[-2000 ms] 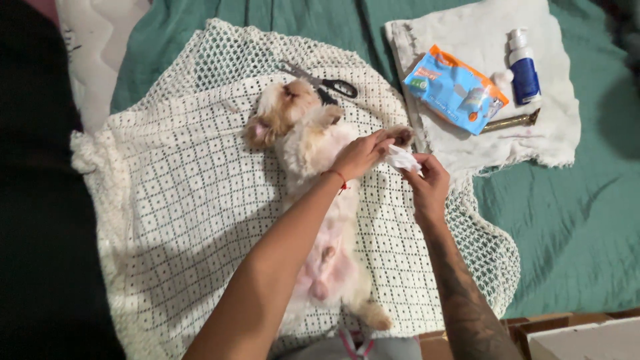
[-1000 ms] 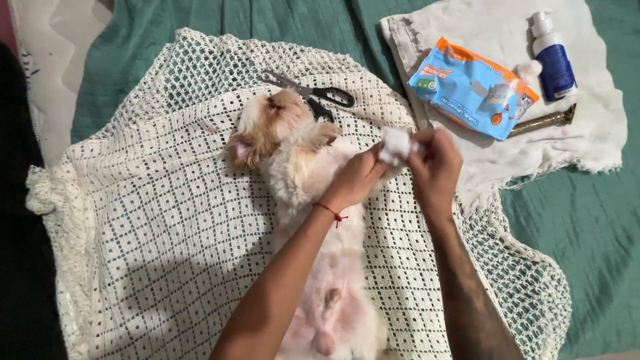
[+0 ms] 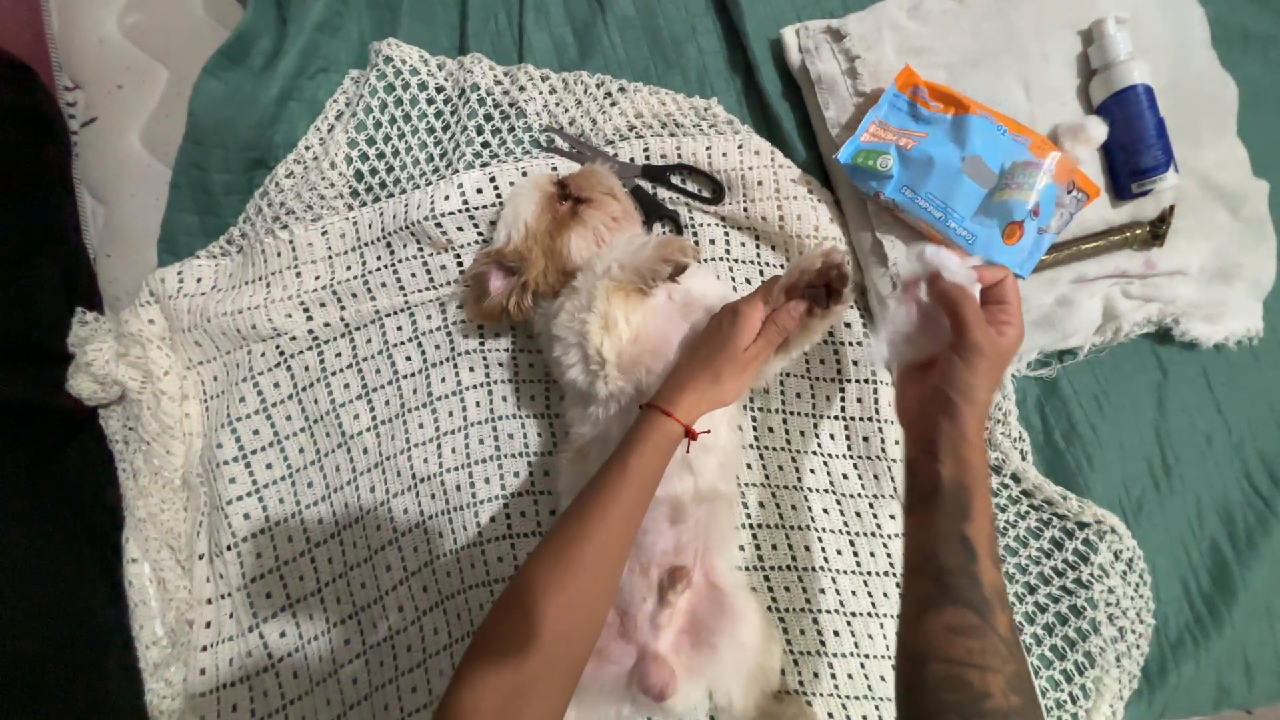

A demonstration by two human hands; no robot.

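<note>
A small cream and tan dog (image 3: 650,500) lies belly up on a white crocheted blanket (image 3: 330,400). My left hand (image 3: 735,345), with a red string bracelet at the wrist, grips the dog's front paw (image 3: 822,285), its dark pads showing. To the right, my right hand (image 3: 965,335) pinches a white cotton wad (image 3: 915,310) between thumb and fingers, apart from the paw. Black-handled scissors (image 3: 683,183) lie just beyond the dog's head, their blades slightly parted.
A white cloth (image 3: 1180,250) at the upper right carries a blue wet-wipes pack (image 3: 960,170), a cotton ball (image 3: 1082,133), a white pump bottle with a blue label (image 3: 1135,130) and a crumpled metallic tube (image 3: 1105,243). Green fabric (image 3: 1200,450) lies underneath.
Two seconds ago the cotton touched the dog's paw; my right hand has since drawn it off to the right. My left hand stays at the foreleg. The view has moved closer.
</note>
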